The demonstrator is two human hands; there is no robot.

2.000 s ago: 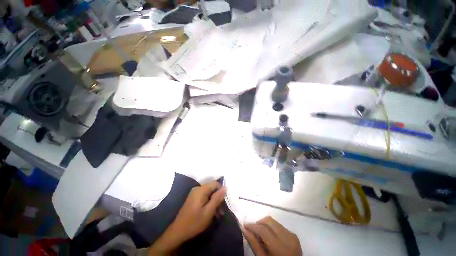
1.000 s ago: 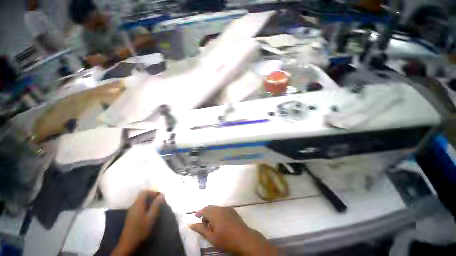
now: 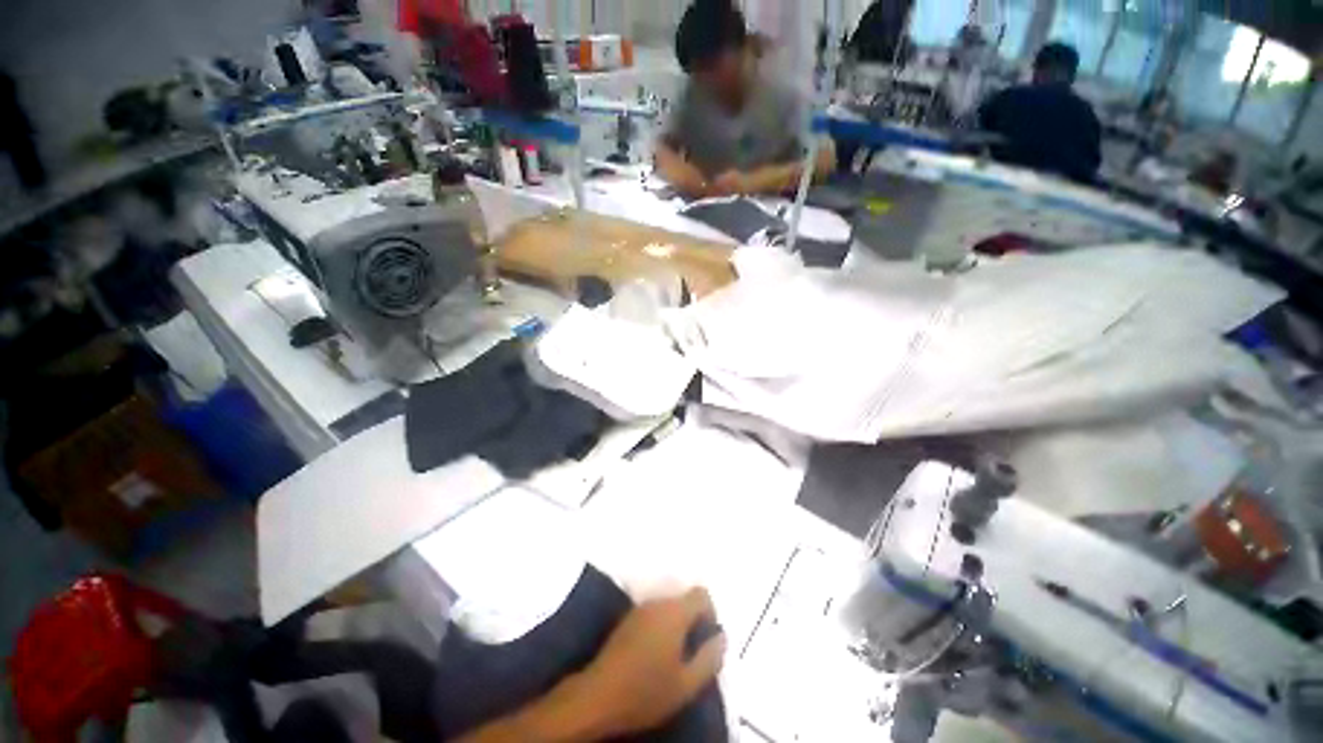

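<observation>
A dark garment panel (image 3: 544, 661) lies at the lower middle, with a white layer (image 3: 522, 573) against its upper left edge. My left hand (image 3: 653, 671) lies on the panel's right part, fingers curled and pinching dark cloth at the fingertips; whether a small tool is there too I cannot tell. My right hand is out of the picture. The white sewing machine head (image 3: 929, 544) is right of my left hand. Its needle area is blurred and cut off by the bottom edge.
A white curved piece (image 3: 617, 356) and dark cut pieces (image 3: 501, 414) lie left of the machine. Large paper patterns (image 3: 1001, 341) spread behind it. Pens (image 3: 1161, 646) lie on the machine head, with an orange-red jar (image 3: 1236, 534) behind. A grey machine end (image 3: 399, 269) and a seated person (image 3: 733, 109) are farther back.
The view has swung up and left, so the machine sits lower right. My right hand and the yellow scissors have left the picture. My left hand stays on the dark panel.
</observation>
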